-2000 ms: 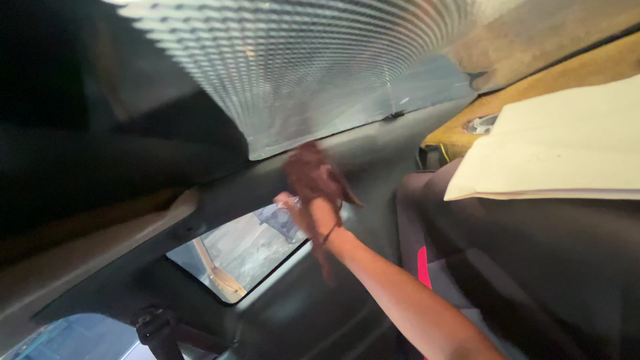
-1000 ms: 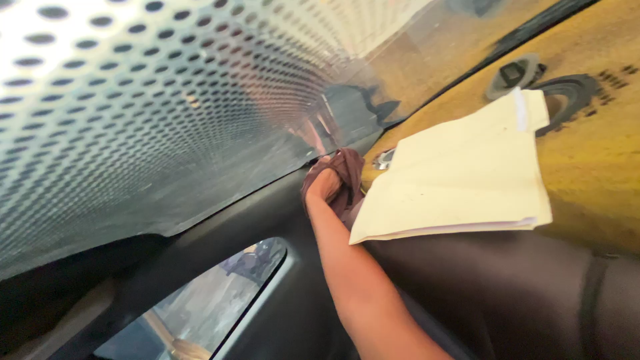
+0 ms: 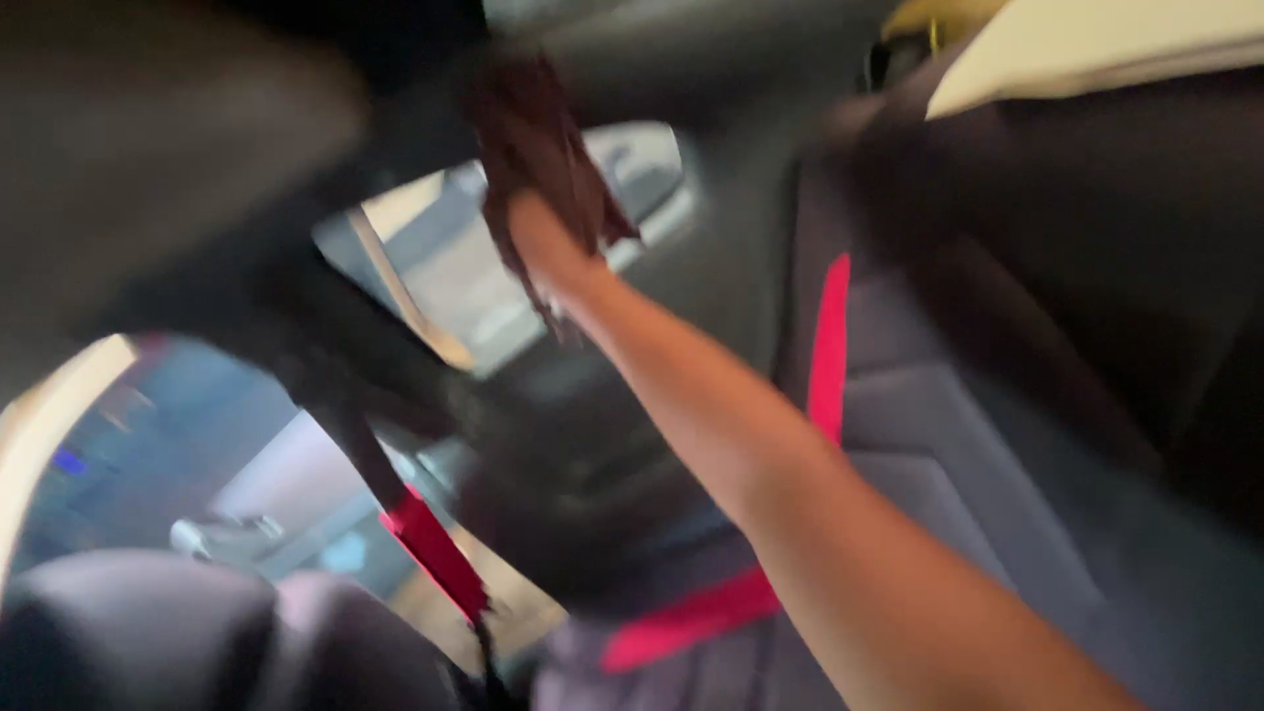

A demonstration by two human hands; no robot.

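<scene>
My right hand [image 3: 548, 242] is raised at the upper middle of the head view, with the forearm coming in from the lower right. It is closed on a dark maroon cloth [image 3: 538, 128], which bunches over the fingers and hangs down past the wrist. Behind the cloth is a small side window [image 3: 444, 267] of a car, set in dark trim. Motion blur hides the fingers, and I cannot tell if the cloth touches the trim. My left hand is out of view.
Dark seats [image 3: 918, 415] stand at the right, and seat backs [image 3: 138, 632] at the lower left. A seat belt with a red sleeve [image 3: 439, 558] hangs by the larger side opening. Red straps [image 3: 831, 346] lie along the seat. A cream folded sheet [image 3: 1116, 54] is at the top right.
The hand with the cloth has moved away from the corner by the perforated rear glass and is now in front of the side window. The view has swung toward the seats and side windows.
</scene>
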